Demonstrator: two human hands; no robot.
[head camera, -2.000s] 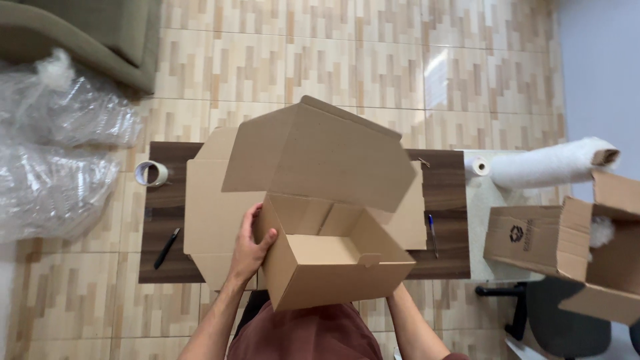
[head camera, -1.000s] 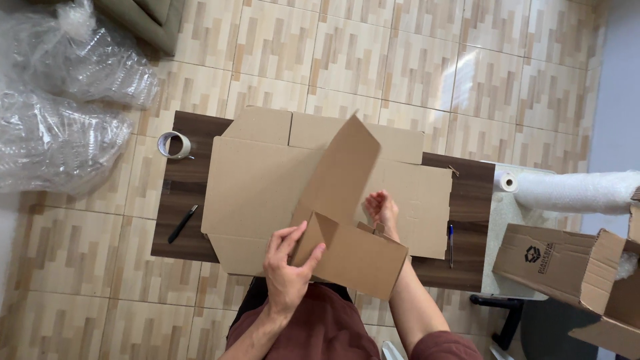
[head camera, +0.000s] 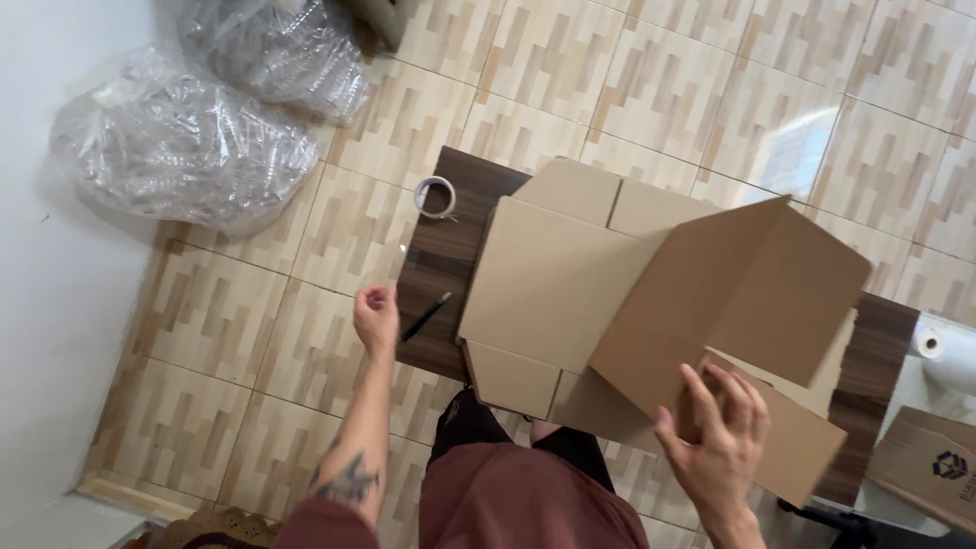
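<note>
My left hand (head camera: 376, 316) is off the table's left edge, its fingers curled; whether anything thin is between them cannot be told. Beside it on the dark wood tabletop (head camera: 435, 267) lies a black pen-like tool (head camera: 427, 316). A roll of tape (head camera: 435, 197) rests by the far left corner, with a clear shiny strip at the edge below it. With my right hand (head camera: 720, 435) I grip the near wall of a tilted, partly folded cardboard box (head camera: 732, 282), its large lid panel raised. Beneath it, flattened cardboard sheets (head camera: 557, 282) cover the middle of the table.
Clear plastic bags (head camera: 191, 152) stuffed with contents sit on the floor at upper left, near a wall. On the right, a pale surface holds a white roll (head camera: 945, 354) and a printed cardboard box (head camera: 926, 465). A dark chair part shows below the table's right end.
My left hand has let go of the box and moved left, past the table's edge. My right hand, earlier behind the box, is now at its near side. The view has shifted left.
</note>
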